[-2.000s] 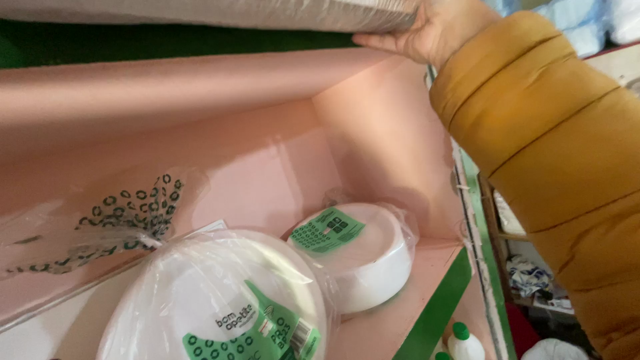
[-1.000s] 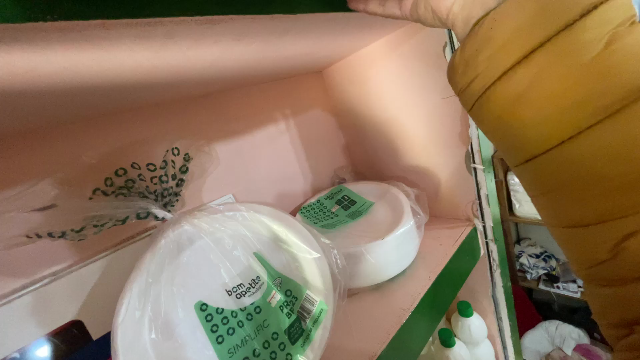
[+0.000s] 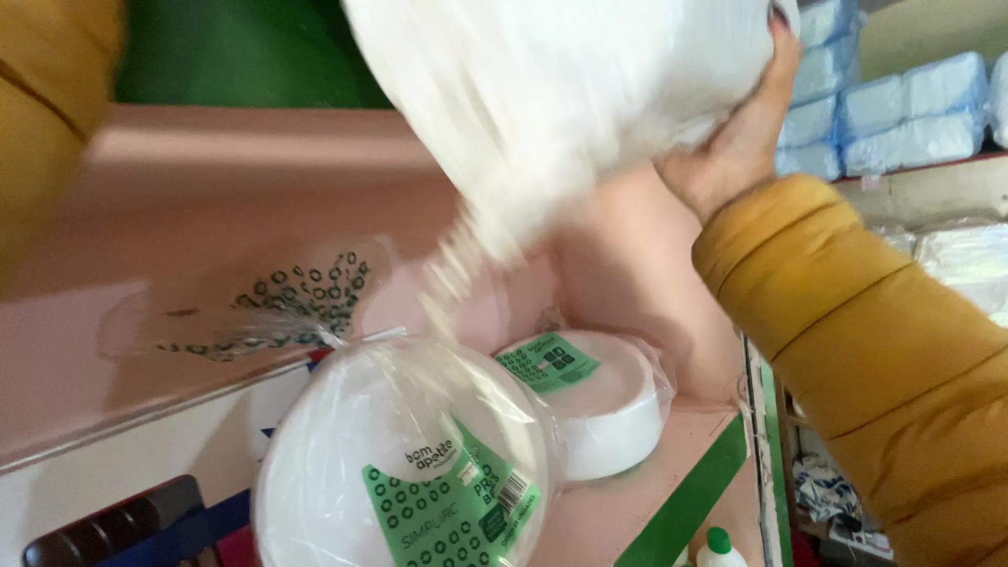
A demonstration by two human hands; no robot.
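My right hand point(image 3: 736, 142) grips the right side of a white plastic-wrapped package point(image 3: 575, 71), blurred by motion, over the pink shelf compartment. The package tapers to a loose, gathered end at its lower left. Of my left arm only the mustard padded sleeve point(image 3: 55, 102) shows at the upper left; the left hand is out of view. Below the package, a wrapped stack of white disposable plates point(image 3: 331, 465) with a green label leans in the foreground. A second wrapped stack of plates point(image 3: 606, 425) lies behind it on the shelf.
A green-edged pink shelf board point(image 3: 685, 488) runs along the lower right. Blue-wrapped white packages point(image 3: 906, 118) stand on another shelf at the upper right. A green-capped white bottle point(image 3: 718, 551) is below. A dark ridged handle point(image 3: 118, 520) lies at the lower left.
The white package now hangs in my right hand in front of the compartment; one second ago that hand was at the top edge. My left sleeve has come into view.
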